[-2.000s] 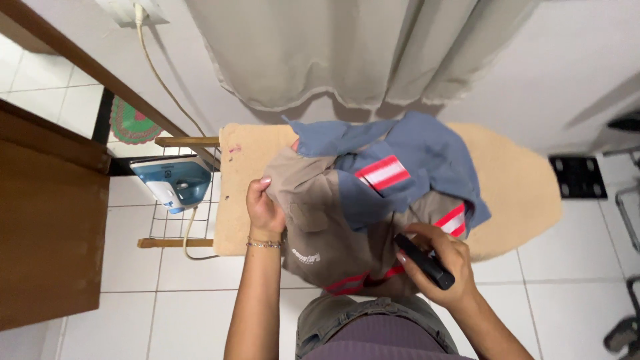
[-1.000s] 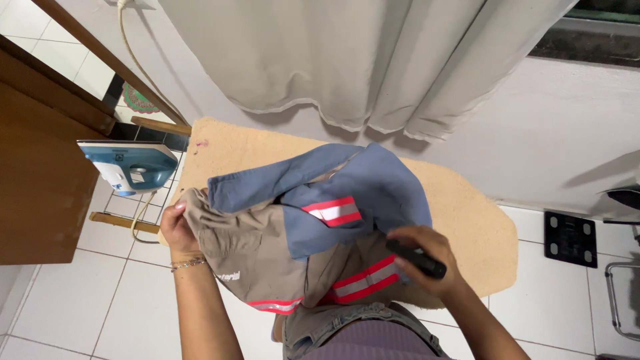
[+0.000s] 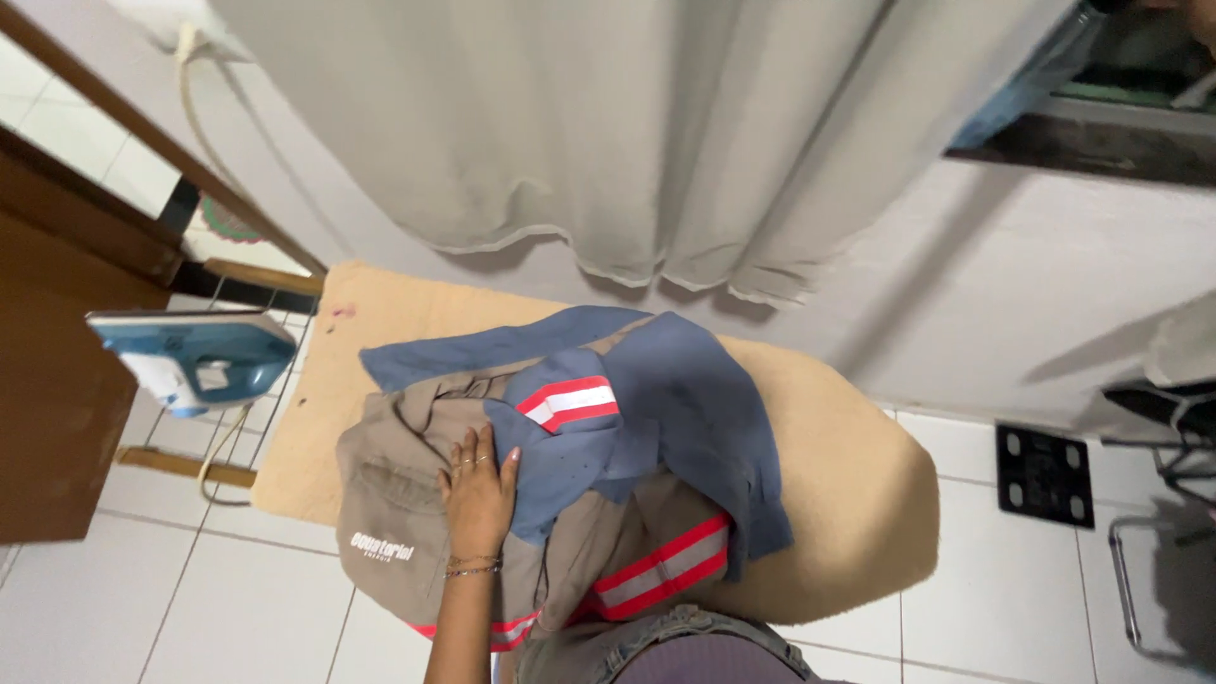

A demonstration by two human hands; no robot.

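A blue and taupe work shirt (image 3: 665,408) with red and silver reflective bands lies bunched over a padded ironing board (image 3: 855,456). White writing shows on its taupe part. My left hand (image 3: 480,494) rests on the shirt with fingers spread, beside the blue section, and grips nothing. My right hand is out of the frame, and the black object it held earlier is not visible either. A blue and white electric iron (image 3: 204,356) sits on the wire rack at the board's left end.
A pale curtain (image 3: 589,123) hangs along the wall behind the board. The iron's cord (image 3: 195,104) runs to the wall at upper left. A brown wooden door (image 3: 57,361) stands at left. On the tiled floor at right are a black bathroom scale (image 3: 1045,475) and a metal frame (image 3: 1126,589).
My left hand has moved from the shirt's left edge onto its middle and lies flat. My right hand, earlier holding a black object over the shirt, has left the view.
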